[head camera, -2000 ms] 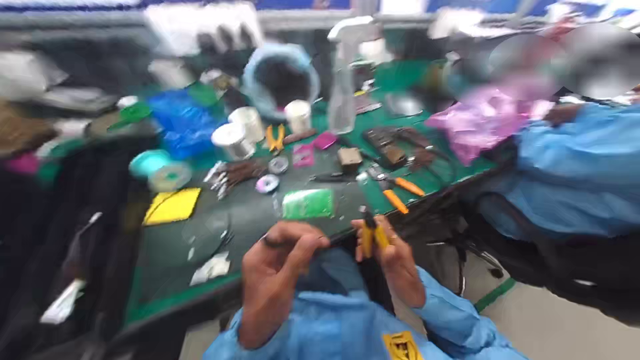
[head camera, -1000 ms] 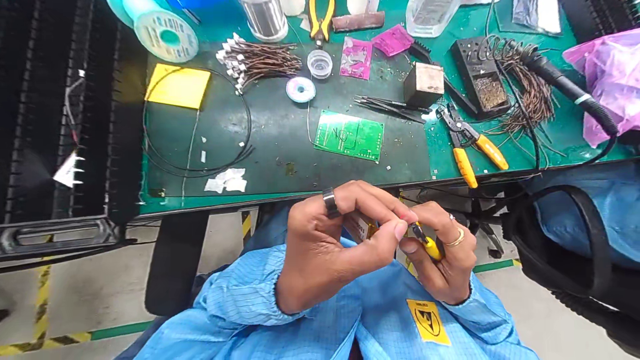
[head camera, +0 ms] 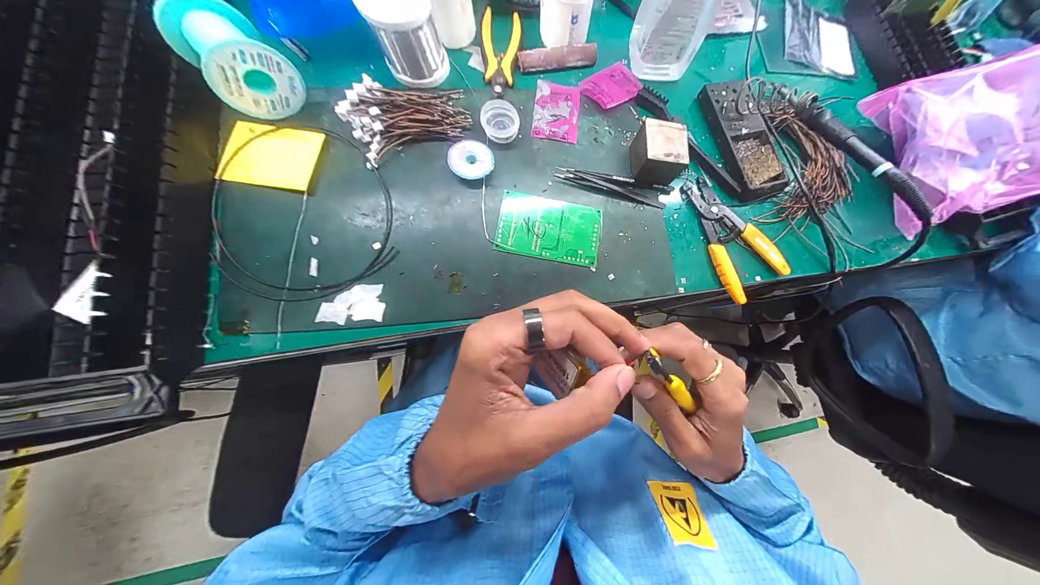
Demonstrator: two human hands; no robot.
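Note:
Both hands meet over my lap, just off the bench's front edge. My right hand (head camera: 691,390) grips small yellow-handled cutters (head camera: 673,385), their dark jaws pointing up and left. My left hand (head camera: 536,390), with a black ring, pinches something small between thumb and index finger beside those jaws; the fingers mostly hide it. A green circuit board (head camera: 549,228) lies on the dark mat beyond my hands. Orange-handled wire strippers (head camera: 731,236) rest to its right, black tweezers (head camera: 609,185) behind it, and a small solder spool (head camera: 470,159) to its upper left.
Brown wires with white connectors (head camera: 402,118), a black cable loop (head camera: 388,211) and a yellow pad (head camera: 272,154) lie on the left. Behind are yellow-handled pliers (head camera: 500,53) and a clear cup (head camera: 500,120). A soldering iron (head camera: 861,146) and pink bag (head camera: 967,130) are at right.
The view was blurred and wider two seconds ago. My hands, then apart with the cutters in my right hand, have come together at the cutters' jaws. The board and bench tools have not moved.

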